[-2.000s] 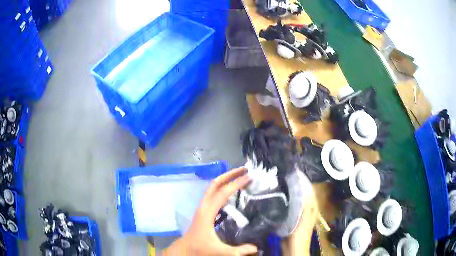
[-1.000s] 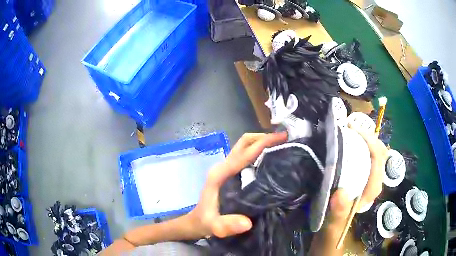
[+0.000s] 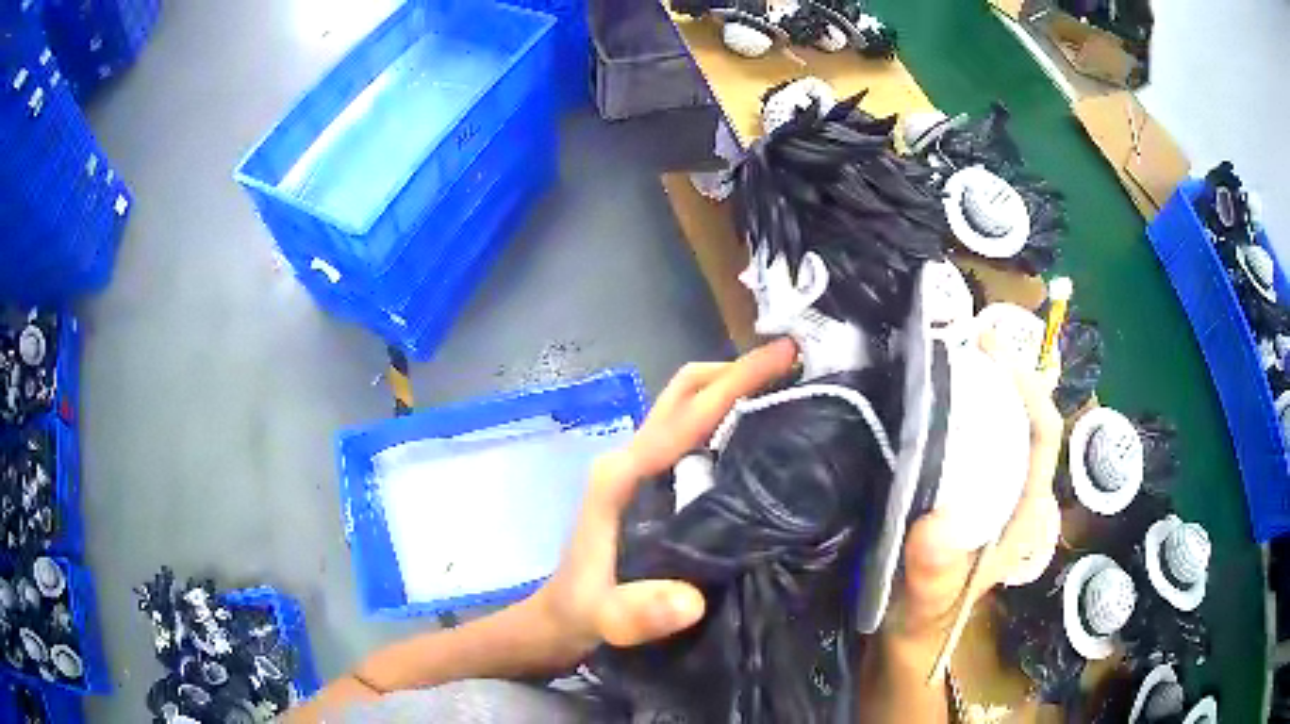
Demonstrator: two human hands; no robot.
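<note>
A figure (image 3: 764, 530) with spiky black hair, white face and black clothes is held upright close in front of me, its face turned left. My left hand (image 3: 623, 538) grips it from the left, thumb on the arm and a fingertip at the chin and neck. My right hand (image 3: 976, 566) holds the straw hat (image 3: 955, 446) at the figure's back. A small brush (image 3: 1053, 325) with a white tip stays between my right fingers; part of it is hidden behind hand and hat. A white cord runs round the figure's neck.
More figures with hats (image 3: 986, 212) lie on the tan bench (image 3: 736, 85) beside the green belt (image 3: 1153, 361). An open blue crate (image 3: 488, 488) with a white liner is on the floor, and stacked blue crates (image 3: 403, 170) stand behind it. Filled crates (image 3: 1238, 354) stand beyond the belt.
Since two seconds ago the figure has come up closer, turned side-on. In the last second, it shifted slightly left and my left fingertip moved up to its chin.
</note>
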